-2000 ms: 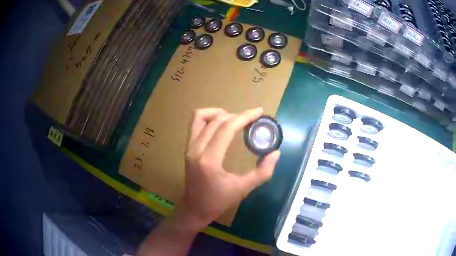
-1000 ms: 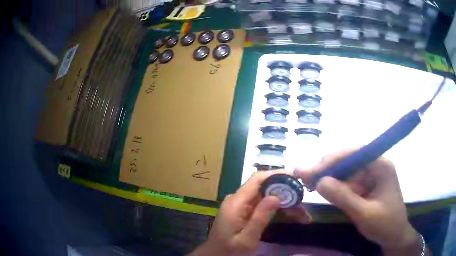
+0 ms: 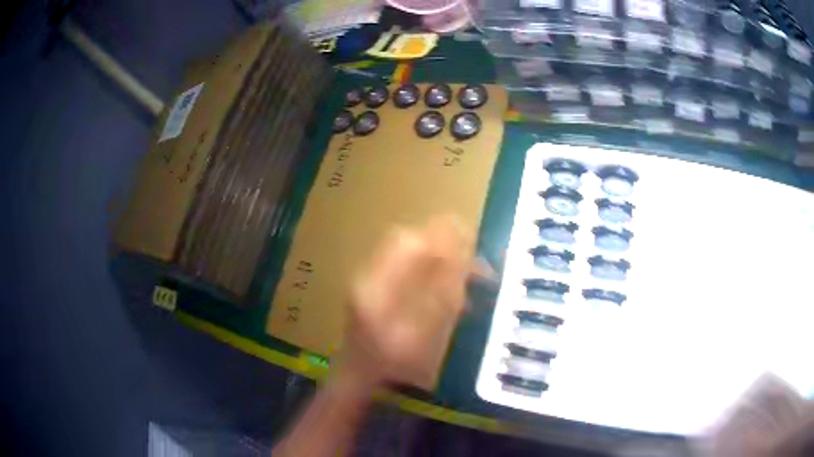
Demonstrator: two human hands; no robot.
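Note:
My left hand (image 3: pixel 411 290) is blurred over the lower right part of the brown cardboard sheet (image 3: pixel 375 205); whether it holds a component cannot be told. My right hand (image 3: pixel 759 421) is a pale blur at the lower right, cut off by the picture's edge, over the white tray; its grip is unclear. The tray (image 3: pixel 696 286) glares and holds round black-rimmed components (image 3: pixel 553 259) upright in two columns at its left side. More round components (image 3: pixel 465 124) lie face up in two rows at the top of the cardboard. The corded tool is not visible.
Stacked brown cardboard sheets (image 3: pixel 245 178) stand at the left. Clear plastic trays (image 3: pixel 643 80) are stacked at the back right. A yellow card (image 3: pixel 402 45) and a pink round item (image 3: pixel 424 4) are at the back. Yellow tape (image 3: pixel 241 342) runs along the near bench edge.
My hands have moved apart, left over the cardboard and right to the lower right. The component and tool they held are no longer discernible. The camera view has shifted.

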